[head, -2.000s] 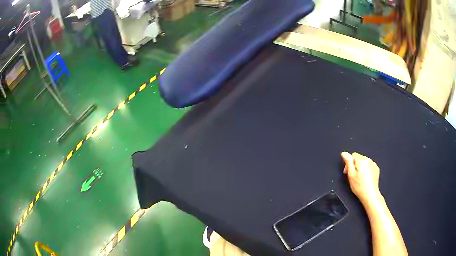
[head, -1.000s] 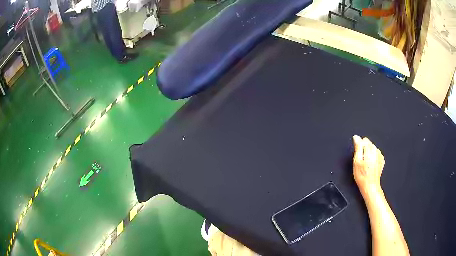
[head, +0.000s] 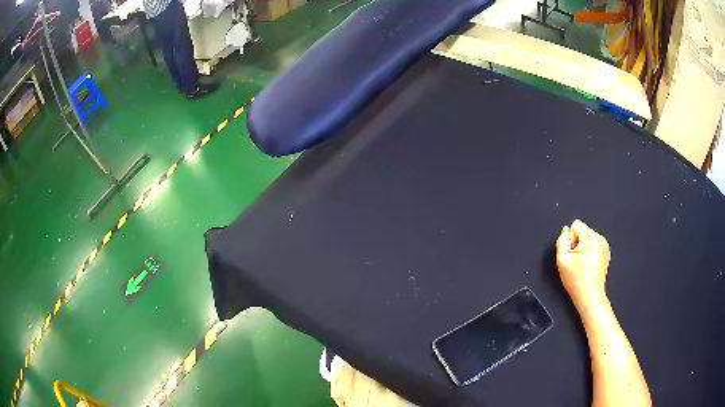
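Observation:
A wide table with a black cloth top [head: 397, 207] fills the middle and right. My right hand [head: 583, 253] rests on it at the right as a closed fist, with nothing seen in it. A black smartphone [head: 493, 336] lies flat on the cloth, left of my forearm and not touched. A padded navy sleeve board [head: 350, 79] with a rounded end stands raised over the table's far left edge. My left hand is not in view. A beige shape [head: 362, 385], partly hidden below the near edge, cannot be made out.
A pale wooden board [head: 556, 67] lies beyond the far edge. Brown and orange strips [head: 640, 48] hang at the far right. A metal rack [head: 79, 135], a blue stool [head: 86, 97] and a standing person [head: 173, 48] are at the far left. A yellow tube [head: 71, 391] shows bottom left.
My right hand has shifted slightly on the cloth, and its fingers are curled more tightly than a second ago. The whole view has moved a little. The phone lies in the same place.

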